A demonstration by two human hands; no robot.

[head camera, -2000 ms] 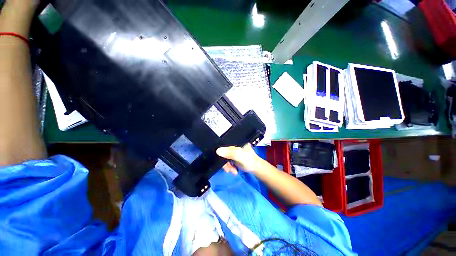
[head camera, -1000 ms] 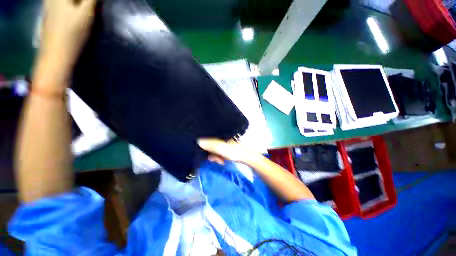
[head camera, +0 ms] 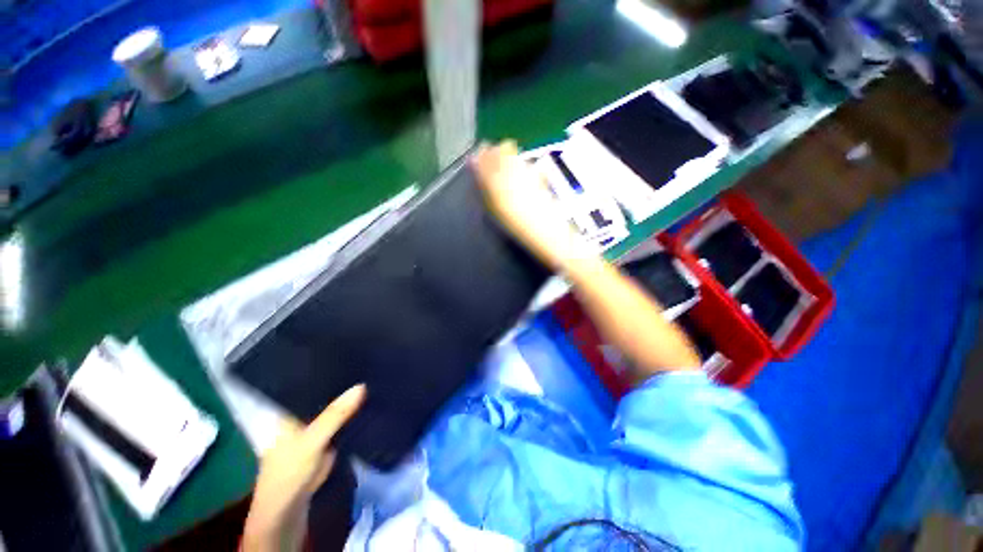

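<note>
The black housing panel (head camera: pixel 404 302) is held in front of me, tilted, over the silvery-white protective wrap (head camera: pixel 232 307). Its upper face is plain dark. My left hand (head camera: pixel 307 447) grips its near left edge, with the thumb on top of the face. My right hand (head camera: pixel 507 183) grips its far right end; the fingers are blurred. The undersides of the panel and the fingers beneath it are hidden.
Small stickers (head camera: pixel 582 194) and a large-sheet stack (head camera: pixel 652 140) lie at right, black parts (head camera: pixel 744 97) beyond. Red bins (head camera: pixel 787 340) stand below the bench. White liners with a black strip (head camera: pixel 135 431) lie left. A pale post (head camera: pixel 453 81) stands behind.
The panel has turned and come down from upper left to lie across the front of me. My left hand moved from its far end to the near left edge, my right hand to the far right end.
</note>
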